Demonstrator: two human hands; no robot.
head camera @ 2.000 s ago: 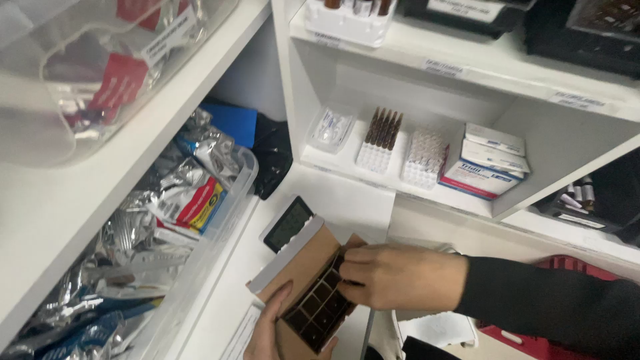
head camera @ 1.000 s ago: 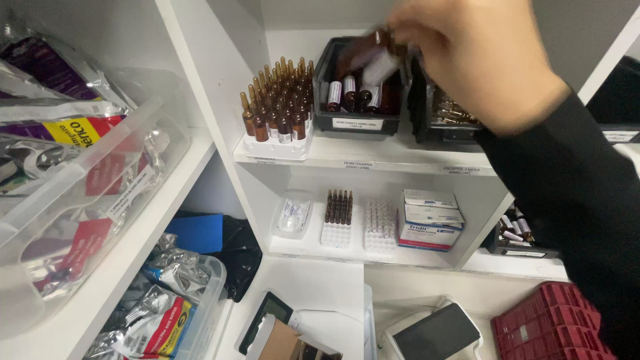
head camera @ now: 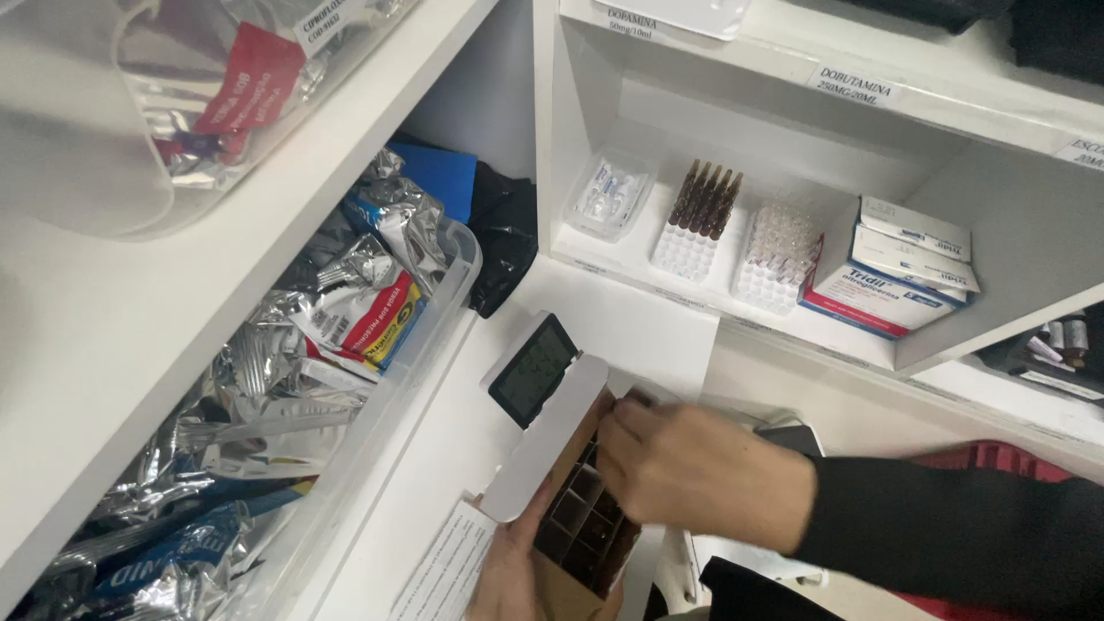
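My left hand (head camera: pixel 509 565) holds an open cardboard box (head camera: pixel 552 448) from below, its flap raised. Inside, a grid divider (head camera: pixel 580 496) parts the box into dark cells; whether each holds something is hard to tell. My right hand (head camera: pixel 690 466) reaches over the box's upper end, fingertips pinched at the cells; a dark brown item (head camera: pixel 638 395) shows beside the fingers, and the hand hides whether it is gripped. A small digital display device (head camera: pixel 533 369) stands just behind the flap.
A clear plastic bin (head camera: pixel 466 250) of foil packs lies at the left, below a shelf (head camera: pixel 198 285). On the back shelf are amber ampoules (head camera: pixel 707 198) in a white tray, clear ampoules (head camera: pixel 780 250), a clear tub (head camera: pixel 608 194) and nitroglycerin boxes (head camera: pixel 893 267). A printed sheet (head camera: pixel 444 561) lies near the box.
One second ago my right hand was up at a black bin of brown vials on the upper shelf; now it is down at the box. The view has tilted down.
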